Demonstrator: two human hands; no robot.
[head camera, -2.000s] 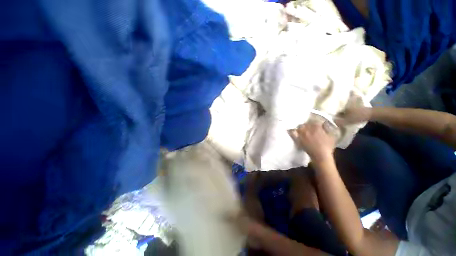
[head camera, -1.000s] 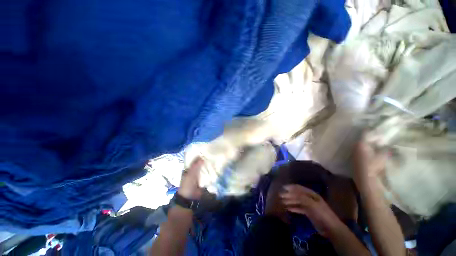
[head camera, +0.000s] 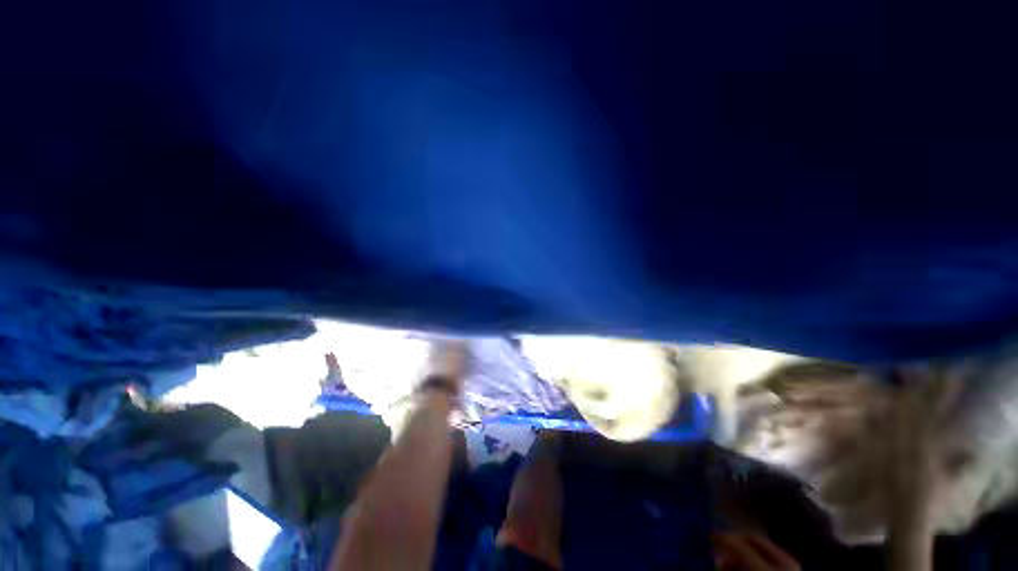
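Observation:
Blue cloth (head camera: 502, 167) fills the upper half of the view, very close and blurred. My left hand (head camera: 449, 359), with a black band on the wrist, reaches to pale cloth (head camera: 380, 357) just below the blue cloth's edge. Its fingers are blurred, so its grip cannot be told. A rounded cream bundle (head camera: 625, 393) lies right of it, over a blue crate rim (head camera: 547, 423). A blurred forearm stands at the right beside beige cloth (head camera: 820, 418); whose it is and what its hand does cannot be told.
Blue garment pieces (head camera: 67, 480) are heaped at the lower left. A small white flat surface (head camera: 255, 530) shows at the bottom left. Bare legs and dark clothing show at the bottom centre. A bit of skin is cut off at the lower right.
The view has shifted, and blue cloth now covers its whole top. The cream bundle at my left hand now lies apart from it, to the right. The right-hand cream heap is mostly hidden.

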